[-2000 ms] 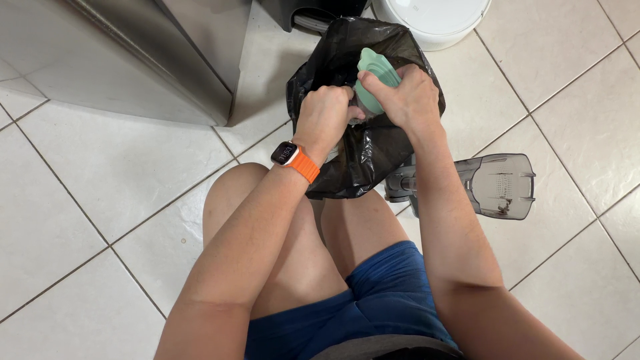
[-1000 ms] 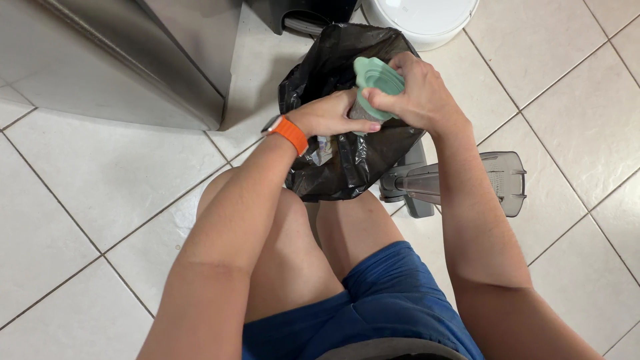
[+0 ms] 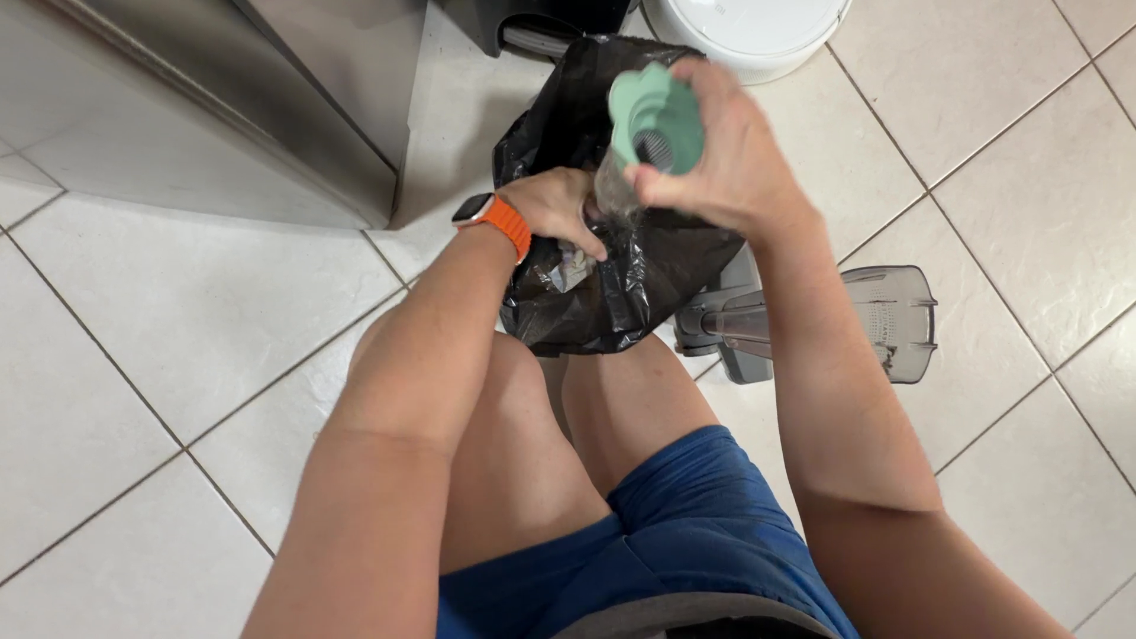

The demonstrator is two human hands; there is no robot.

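My right hand [image 3: 737,151] grips the rim of a green plastic filter [image 3: 679,124] of a vacuum cleaner, tilted so that its hollow inside with a ribbed core faces up. Greyish dust or mesh [image 3: 616,185] shows along its lower left side. My left hand [image 3: 559,213], with an orange-banded watch at the wrist, is at that lower end, thumb apart; its fingertips are partly hidden, so its hold is unclear. Both hands are over an open black plastic bag [image 3: 612,302], which has crumpled wrappers [image 3: 572,269] inside.
A translucent grey vacuum dust container [image 3: 887,319] lies on the tiled floor at right, partly behind my right forearm. A round white appliance [image 3: 750,31] and a black appliance [image 3: 568,18] stand beyond the bag. A stainless steel cabinet or appliance [image 3: 311,106] fills the upper left.
My right hand has turned the green filter so its hollow inside shows more. My left hand has shifted from the filter's side to its lower end.
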